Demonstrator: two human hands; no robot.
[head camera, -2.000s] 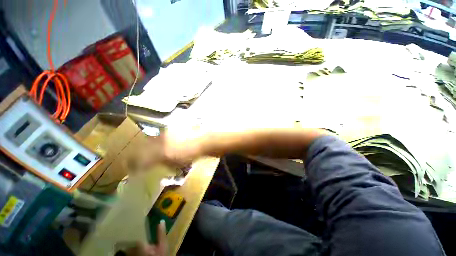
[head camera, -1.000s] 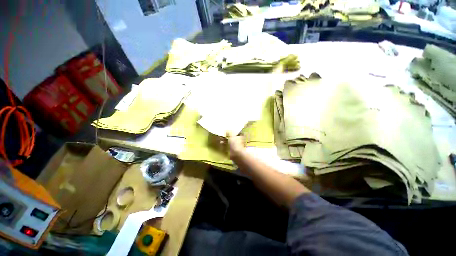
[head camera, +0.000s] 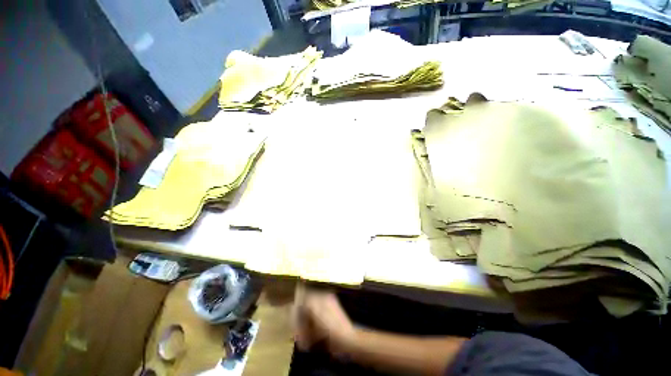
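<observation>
A pale, overexposed leather panel (head camera: 324, 253) lies at the white table's front edge, between the panel stacks. My right hand (head camera: 321, 321), bare and blurred, is just below the panel's front edge, over the gap beside the wooden bench. Its fingers point up towards the edge; whether they grip anything cannot be told. On the bench, a round plastic-lined tub (head camera: 218, 294) stands beside loose dark small metal pieces (head camera: 239, 340). My left hand is not in view.
A tall khaki panel stack (head camera: 544, 183) is at the right, a yellow-edged stack (head camera: 191, 172) at the left. More stacks lie at the back. A cardboard box (head camera: 88, 316) and a masking tape ring (head camera: 171, 342) are at lower left.
My right hand has moved from over the panels on the table down to the table's front edge. The pale panel now lies lower, near that edge. The control box has left the view.
</observation>
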